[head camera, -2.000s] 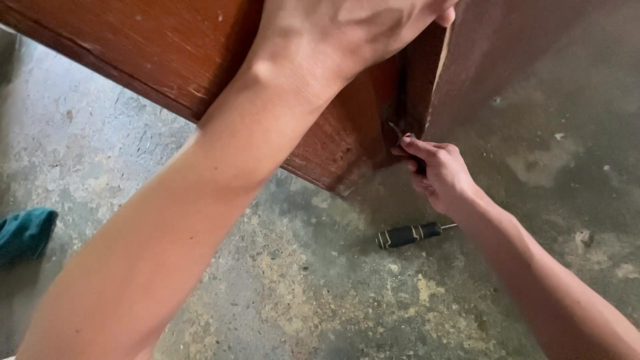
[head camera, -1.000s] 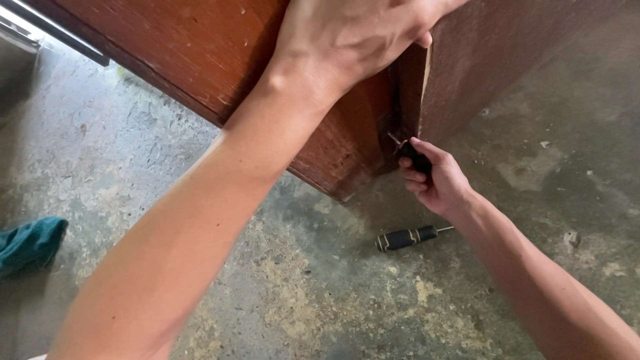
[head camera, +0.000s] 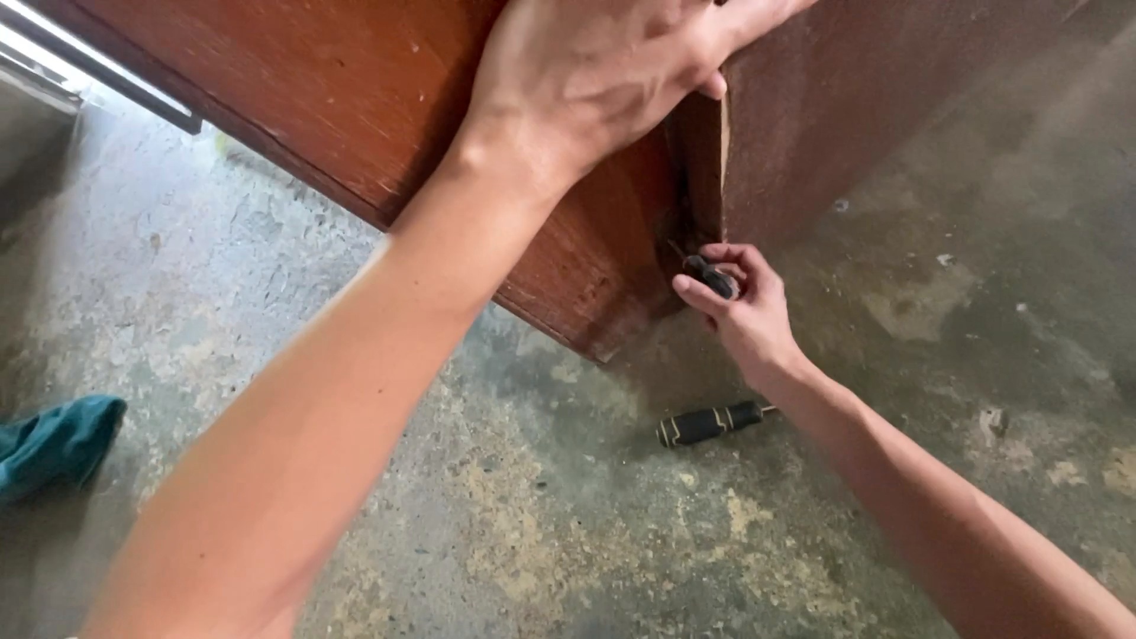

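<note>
My left hand (head camera: 603,71) reaches across the top of a reddish-brown wooden door (head camera: 337,98) and rests near its edge; its fingertips are partly cut off by the frame's top, so its grip cannot be made out. Low at the gap between the door and a darker brown panel (head camera: 790,115), my right hand (head camera: 750,302) holds a small screwdriver with a dark handle (head camera: 710,276). Its thin shaft points up and left into the shadowed corner, where the tip is hard to see. A second screwdriver, black with pale lines (head camera: 710,424), lies on the floor below my right hand.
A worn, stained concrete floor (head camera: 550,532) spreads beneath the woodwork. Teal fabric (head camera: 62,444) shows at the left edge. At the upper left, a dark metal-like frame (head camera: 106,75) borders a bright opening.
My right hand has shifted its fingers around the small screwdriver and now stands more spread about the handle. The screwdriver on the floor has stayed put. My left hand remains on the woodwork.
</note>
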